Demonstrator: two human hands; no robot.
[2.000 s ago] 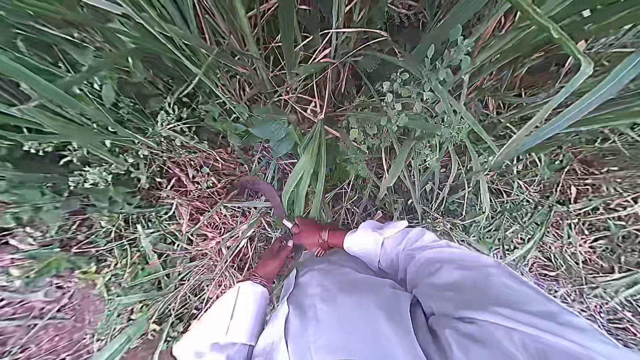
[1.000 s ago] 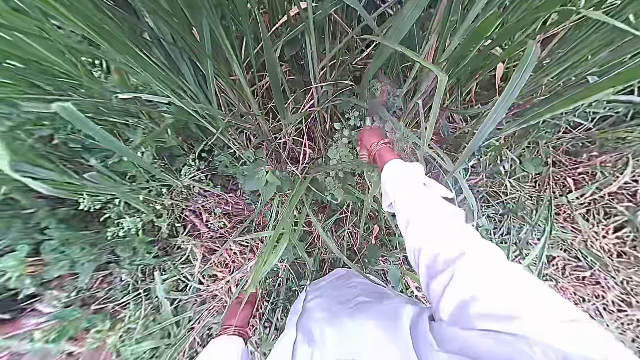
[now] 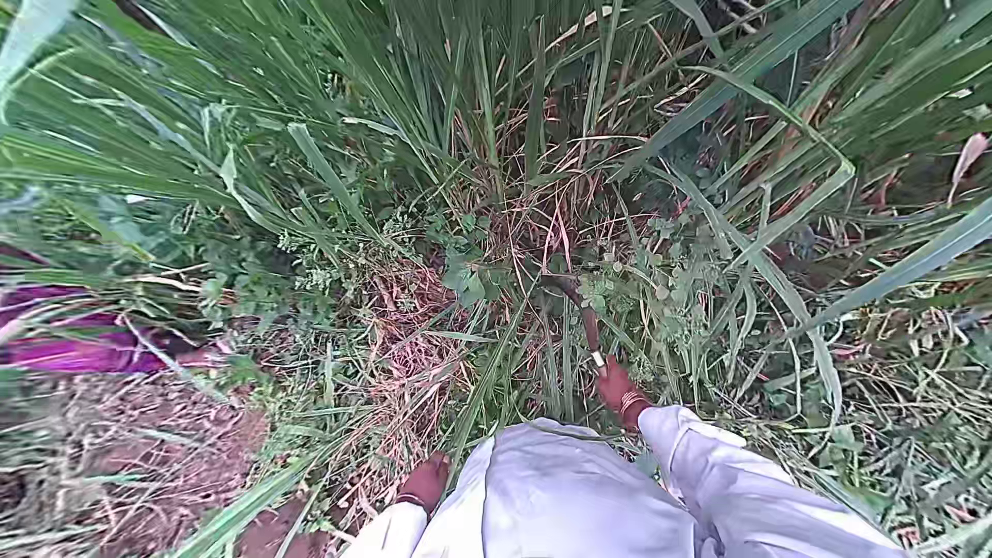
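Note:
My right hand [image 3: 616, 385], with bangles at the wrist, grips the handle of a sickle [image 3: 589, 325]. The sickle's dark curved blade points up and to the left, among low weeds and grass blades. My left hand [image 3: 426, 480] is lower, at the left side of my pale clothing, its fingers curled near long green grass blades [image 3: 484, 395]; whether it grips them is not clear. A broad-leaved weed [image 3: 469, 283] grows just left of the blade's tip.
Tall green grass [image 3: 434, 93] stands in dense clumps ahead. Dry cut stalks [image 3: 407, 341] lie left of centre. Bare soil with straw [image 3: 155, 457] shows at the lower left. Purple cloth [image 3: 85, 333] is at the left edge, partly behind blades.
My right hand has come back from the weeds ahead toward my body, and the sickle shows plainly again. Two seconds ago both hands were together at the sickle's handle. The purple cloth has come into view.

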